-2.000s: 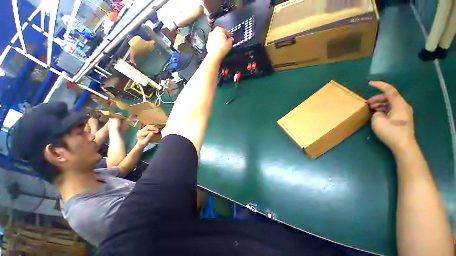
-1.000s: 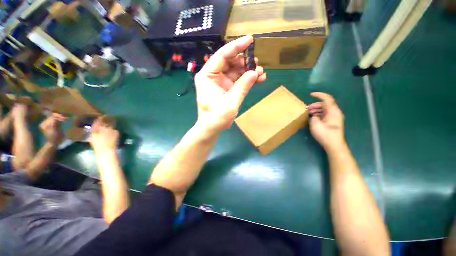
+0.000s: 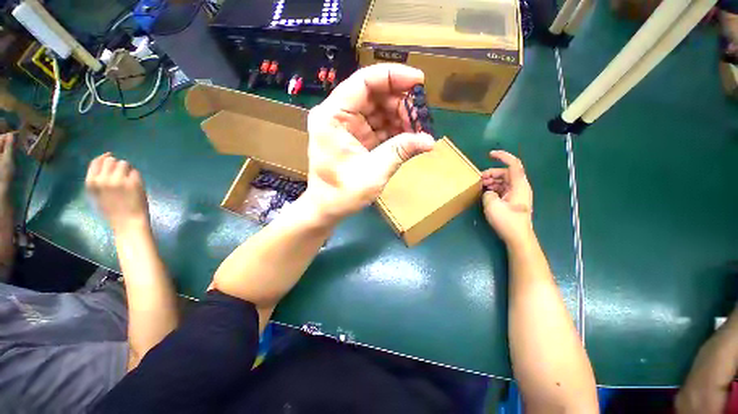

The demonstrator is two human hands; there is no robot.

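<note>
My left hand point(image 3: 360, 145) is raised over the bench and holds a small black object point(image 3: 418, 110) between its fingers and thumb; what it is cannot be told. A closed brown mailer box point(image 3: 433, 194) lies on the green mat, partly behind my left hand. My right hand point(image 3: 508, 194) is at the right corner of this box, fingers curled and apart, holding nothing. An open mailer box point(image 3: 236, 190) stands to the left, partly hidden by my left forearm. Its lid point(image 3: 257, 128) is raised. Inside are black coiled cords point(image 3: 275, 184) and a pale plastic bag point(image 3: 259, 204).
At the back are a black unit point(image 3: 283, 50) with red terminals, a large printed carton point(image 3: 445, 61) and cream poles point(image 3: 627, 69) with black feet. A person's fist point(image 3: 116, 186) is at the left, with cables behind. Another person's arm point(image 3: 712, 376) is at the right edge.
My left hand has come from the black unit to above the closed box with the small black object. The open mailer box now stands beside it. My right hand stays at the box corner.
</note>
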